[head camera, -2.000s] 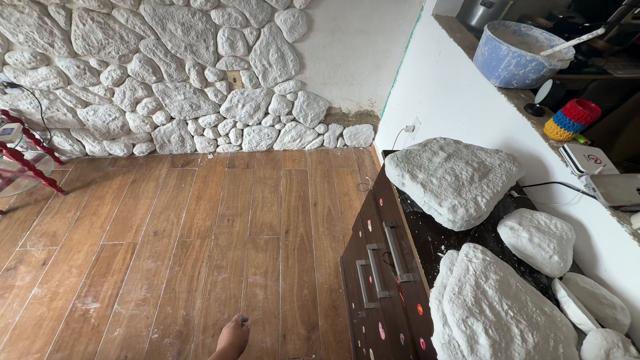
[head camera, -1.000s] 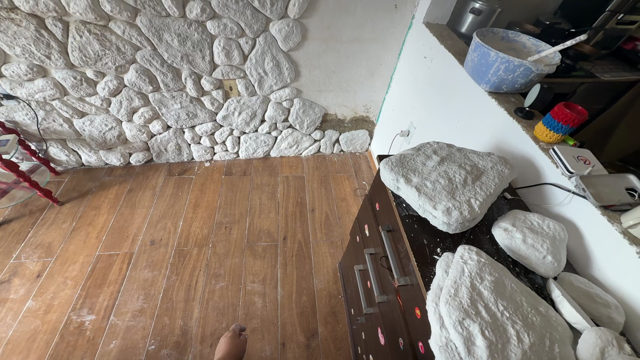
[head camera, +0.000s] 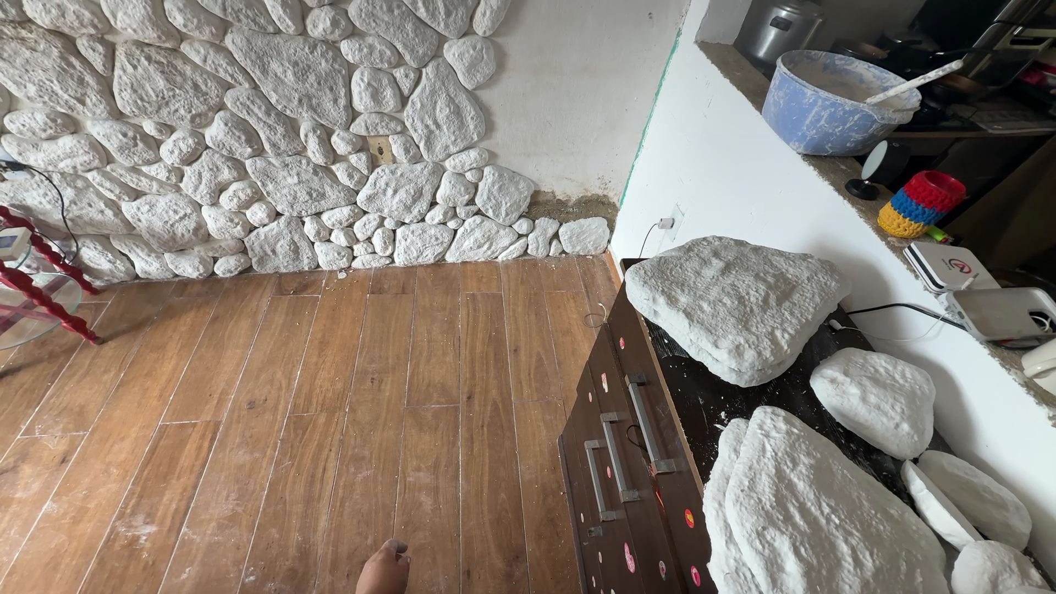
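Note:
At the bottom edge, left of the middle, shows part of one hand, most likely my left hand (head camera: 385, 568), low over the wood-look plank floor (head camera: 363, 429). Its fingers look bent, and the frame cuts off the rest, so whether it holds anything is unclear. My right hand is out of view. White textured faux stones lie on a dark dresser at the right: a large one (head camera: 734, 305) at the far end, another large one (head camera: 817, 503) nearer, and smaller ones (head camera: 876, 403) beside them. Similar stones (head camera: 289, 74) cover the wall at the back left.
The dresser (head camera: 627, 462) has metal handles and stickers. On the ledge stand a blue plaster-smeared tub (head camera: 825, 107) with a stick, a crocheted holder (head camera: 920, 205) and a white appliance (head camera: 949, 266). A red-legged glass table (head camera: 49, 301) is at the left. Bare wall (head camera: 569, 99) adjoins the stonework.
The visible hand has dropped slightly toward the bottom edge since the earliest frame, and less of it shows. The stones on the dresser have stayed in place.

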